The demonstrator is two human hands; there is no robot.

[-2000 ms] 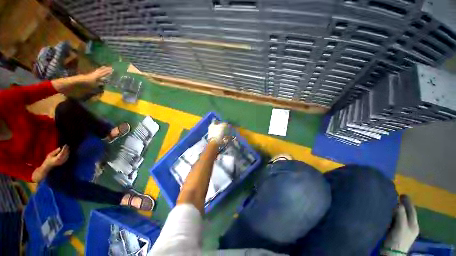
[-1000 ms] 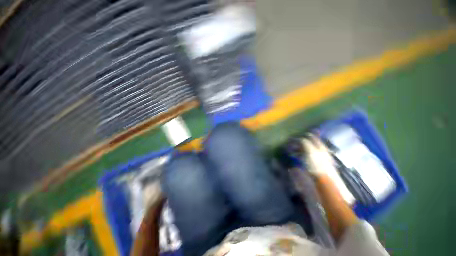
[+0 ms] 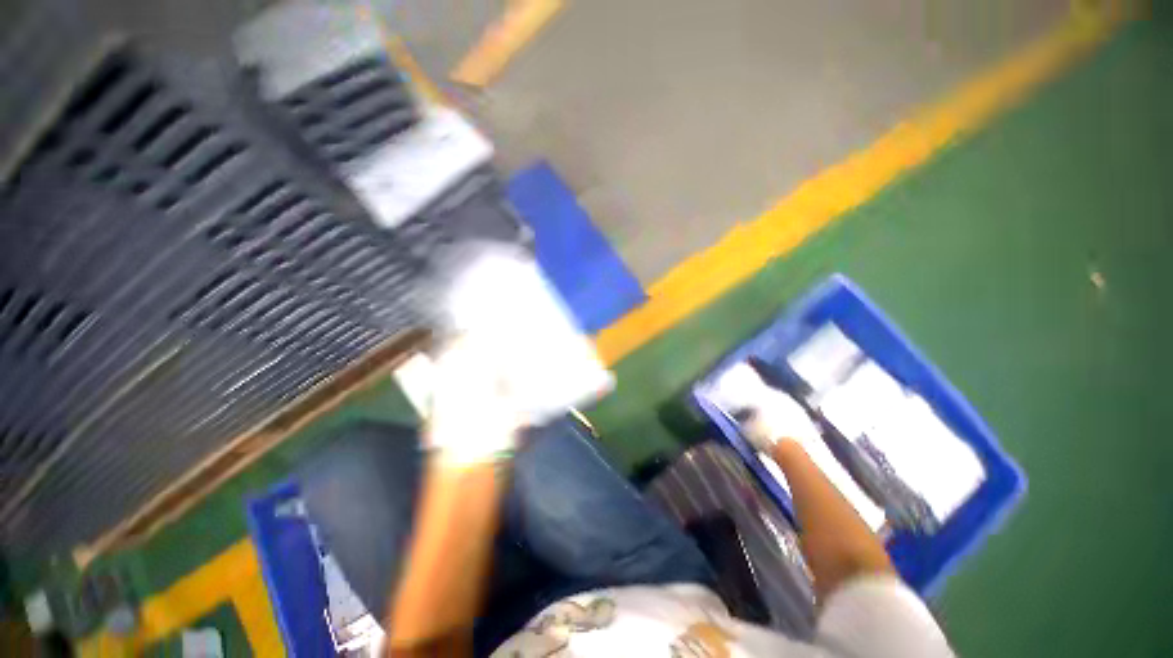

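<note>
My left hand [image 3: 473,418], gloved and washed out by glare, is over my lap at a bright white metal plate [image 3: 515,321]. The plate lies against the fingers, so the hand appears to hold it; finger detail is lost. My right hand [image 3: 769,424], gloved, reaches into the left part of the right-hand blue bin [image 3: 945,559]. Its fingertips are at the packed small plates [image 3: 888,431], and I cannot tell whether it grips one. The left-hand blue bin [image 3: 286,566] shows partly beside my left thigh, with silver parts in it.
A grey stacked load [image 3: 257,270] stands on a wooden pallet [image 3: 257,444] at the left. A stack of metal parts [image 3: 412,161] stands near a blue sheet [image 3: 572,251]. A dark ribbed bundle [image 3: 720,501] lies beside my right thigh. Yellow lines cross the green floor.
The view has swung from the left bin towards the right bin. My left hand has moved from the left bin to above my lap, with a white plate. My right hand stays at the right bin.
</note>
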